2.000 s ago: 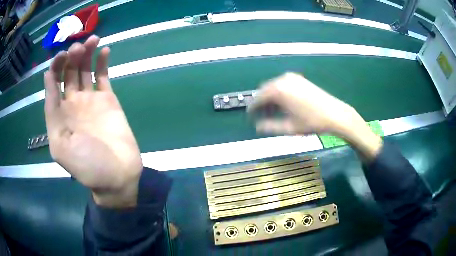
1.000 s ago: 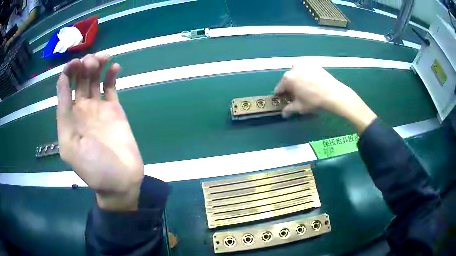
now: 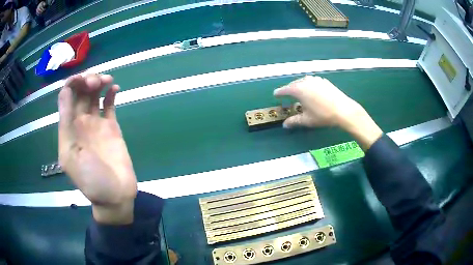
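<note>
A bronze cover plate [image 3: 264, 120] with dark-ringed holes lies on the green belt, its right part hidden by my right hand. My right hand [image 3: 324, 106] is over it with thumb and fingers apart around its sides; I cannot tell if they touch it. My left hand [image 3: 98, 142] is raised at the left, palm visible, fingers curled a little, empty. A silvery grey fixture [image 3: 51, 169] lies on the belt behind it, partly hidden. Gold stacked jig plates [image 3: 262, 209] and a separate cover plate with six holes [image 3: 275, 247] lie at the near edge.
A green label [image 3: 338, 154] is on the near white rail [image 3: 233, 175]. Far left are a red bin [image 3: 80, 49] and a blue bin holding white cloth [image 3: 59, 55], with people beyond. A ribbed jig stack [image 3: 327, 14] is at the back. A white machine housing [image 3: 448, 62] stands right.
The grey fixture in the middle became covered by a bronze plate, brought by my right hand. My right fingers have since spread apart. My left hand stays raised. The view has shifted slightly.
</note>
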